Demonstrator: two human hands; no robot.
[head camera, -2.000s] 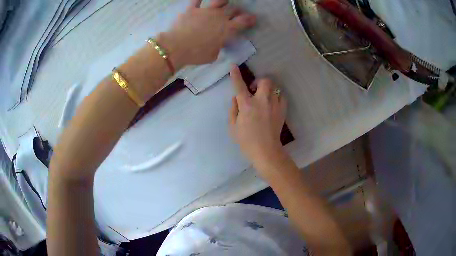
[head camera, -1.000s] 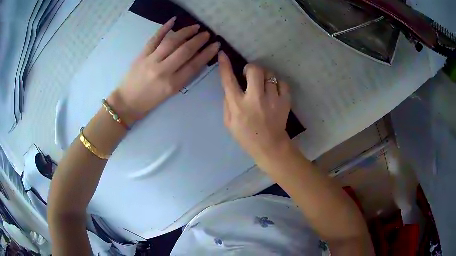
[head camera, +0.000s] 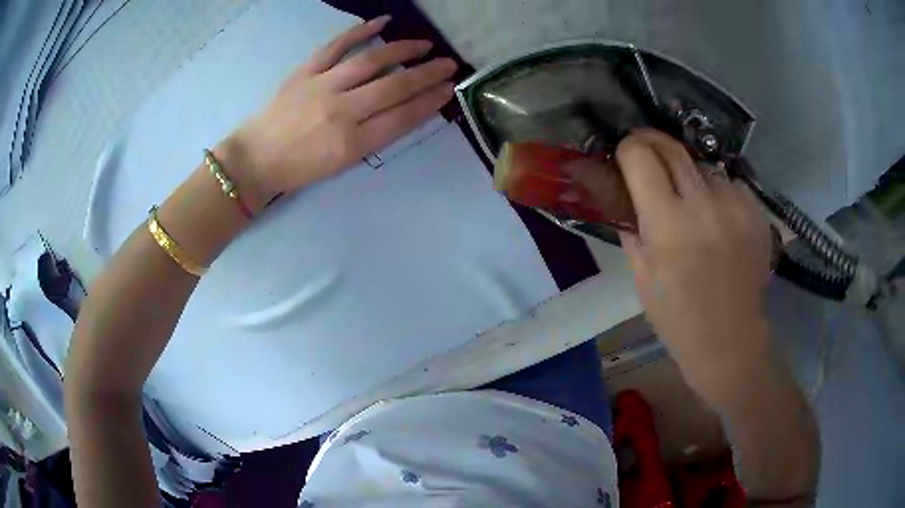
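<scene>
A pale blue-white garment panel (head camera: 397, 268) lies on the padded table, with a dark maroon band (head camera: 566, 243) along its far right edge. My left hand (head camera: 357, 104) lies flat on the panel, fingers spread, fingertips at the band. My right hand (head camera: 695, 218) is closed around the red-brown handle of the steam iron (head camera: 556, 104). The iron's pointed metal body sits at the band, to the right of my left fingertips, and covers part of it. A thin seam line with a small step shows just below my left hand.
Layered panels with dark edges (head camera: 45, 89) lie at the upper left. The iron's spring coil and cable (head camera: 809, 238) run to the right. Bunched cloth (head camera: 50, 283) is at the left edge. Red objects (head camera: 640, 446) are below the table at the lower right.
My right hand has left the band and taken hold of the iron, which has moved left from the upper right onto the band. My left hand has shifted slightly right.
</scene>
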